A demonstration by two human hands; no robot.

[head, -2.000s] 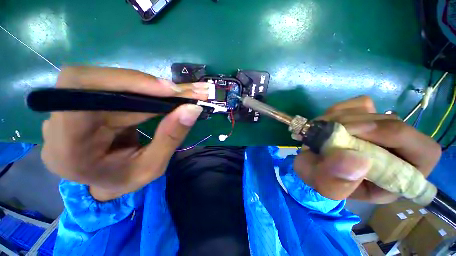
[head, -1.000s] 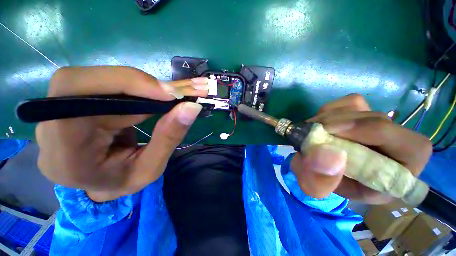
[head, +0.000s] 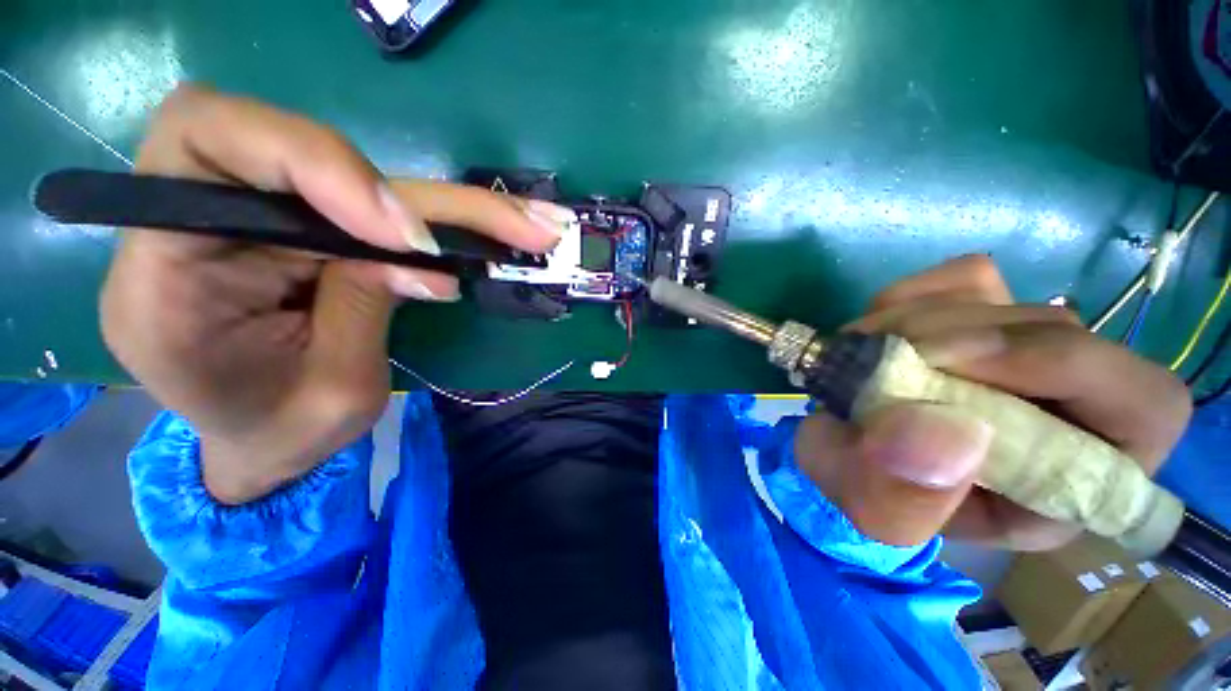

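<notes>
My left hand point(head: 270, 284) holds black tweezers point(head: 230, 216), their tips pointing right at the device housing's left part. One finger rests near the white patch there. My right hand point(head: 999, 405) holds the soldering iron point(head: 1013, 439) by its taped grip. The iron's tip is at the lower right edge of the blue board point(head: 631, 251); whether it touches cannot be told. The housing sits in the black fixture point(head: 702, 236), partly behind my left fingers. A red lead wire point(head: 631, 331) runs from the housing down to a small white connector point(head: 601, 369).
Another black device point(head: 401, 24) lies at the top edge. A thin solder strand point(head: 68, 119) crosses the mat point(head: 878, 149) at left. A pale wire end curves below the fixture. A black round unit point(head: 1208, 81) and cables point(head: 1201, 324) are at right. Cardboard boxes point(head: 1080, 607) stand below.
My left hand has shifted its hold, with thumb and fingers farther back and the tweezers higher. The iron has moved slightly right since one second ago, its tip still near the board.
</notes>
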